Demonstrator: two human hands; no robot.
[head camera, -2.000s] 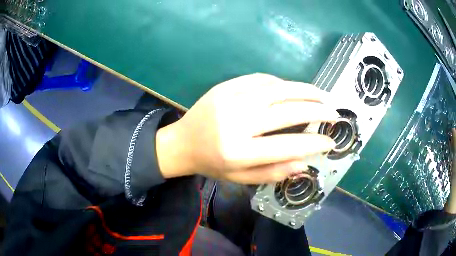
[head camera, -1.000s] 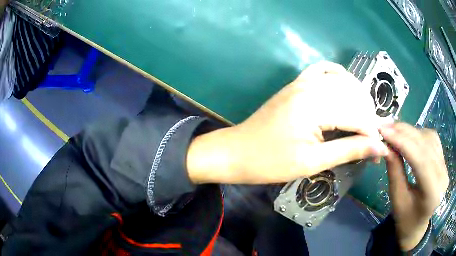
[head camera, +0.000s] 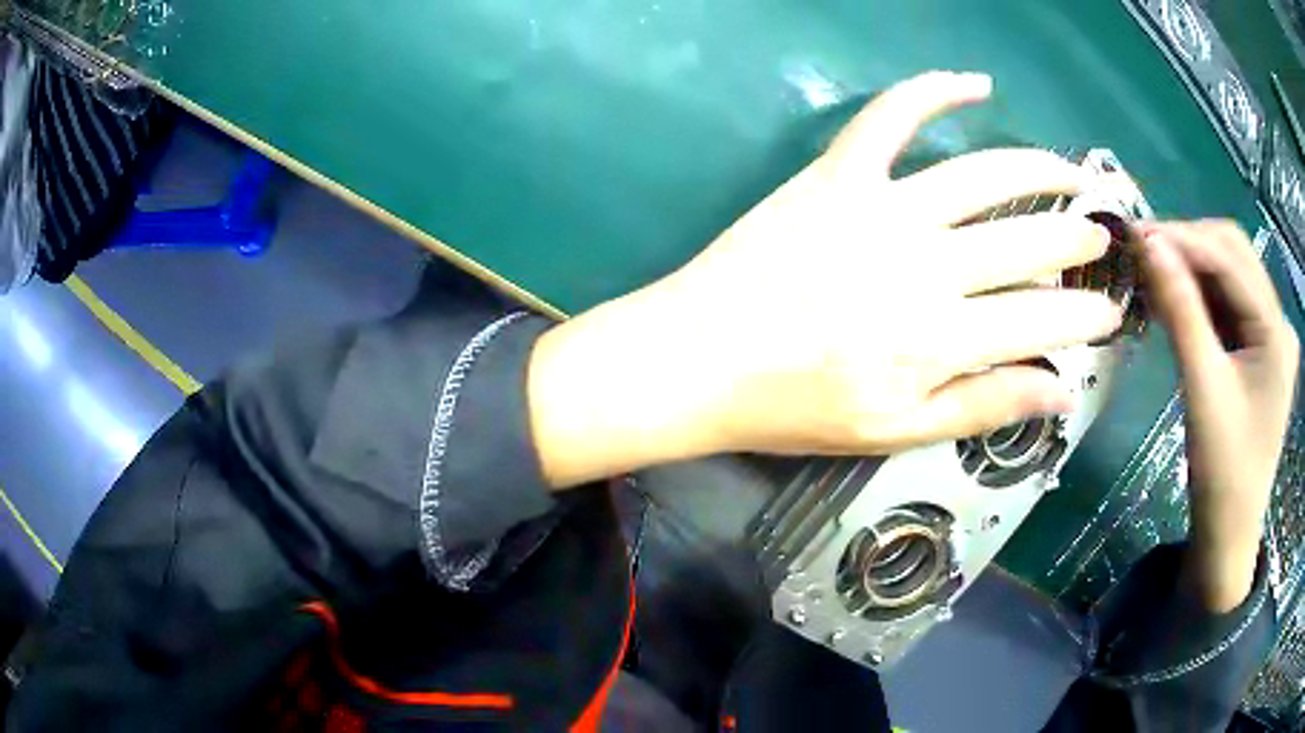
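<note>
A silver three-hole housing (head camera: 937, 494) lies slanted, its near end reaching past the bench edge. Its near and middle bores show ring-shaped inner parts. My left hand (head camera: 844, 308) lies across the housing, back up, with the thumb by the middle bore and fingertips at the far bore. One finger is spread clear of the housing. My right hand (head camera: 1224, 337) is at the far bore from the right, thumb and finger close together. Something small and dark shows between both hands' fingertips. The far bore is mostly covered, and I cannot tell what the right fingertips hold.
The green bench (head camera: 573, 129) has a pale front edge. A clear blister tray (head camera: 1138, 494) lies at the right, partly behind my right hand. Pale ring plates (head camera: 1234, 100) line the upper right. A blue stool (head camera: 215, 215) and striped clothing (head camera: 75, 179) are at left.
My right hand came in from the right edge, met my left fingertips over the housing, then moved up to the far bore. My left hand moved from the middle bore towards the far bore.
</note>
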